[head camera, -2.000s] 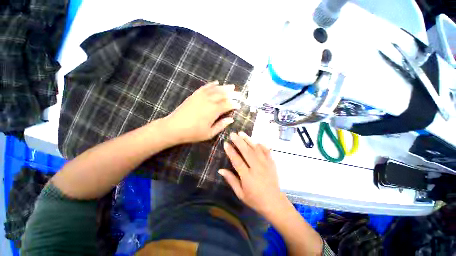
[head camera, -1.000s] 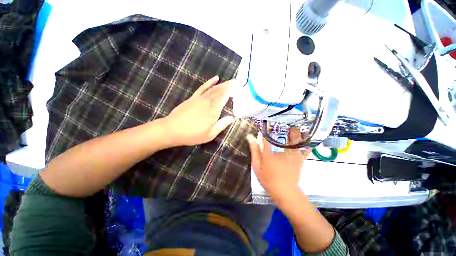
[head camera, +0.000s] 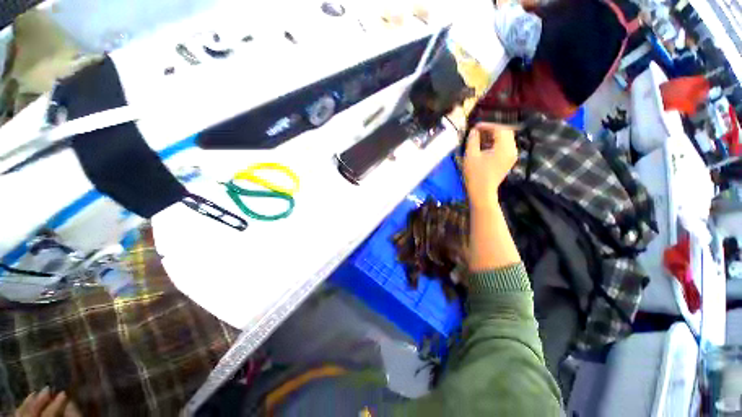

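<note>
The plaid panel [head camera: 122, 346] lies on the machine table at the lower left, partly under the needle area [head camera: 61, 261]. My left hand [head camera: 47, 405] is cut off by the bottom edge; only its fingertips show, resting on the panel. My right hand [head camera: 491, 159] is past the table's right end, beside a heap of plaid cloth [head camera: 582, 175]. Its fingers are curled, with something small and dark showing between them; I cannot tell if it is gripped. Scissors with one yellow and one green loop [head camera: 264, 193] and black thread snips [head camera: 216, 211] lie on the table.
The white machine [head camera: 268, 65] fills the upper left. A black box-like item [head camera: 374, 151] lies near the table edge [head camera: 285, 305]. A blue crate [head camera: 399, 293] below holds crumpled plaid pieces [head camera: 435, 240]. A person in a dark and red top [head camera: 569, 57] is beyond.
The view has swung to the right. My right hand has left the needle area and reached out past the table. My left hand stays on the panel, now mostly out of view.
</note>
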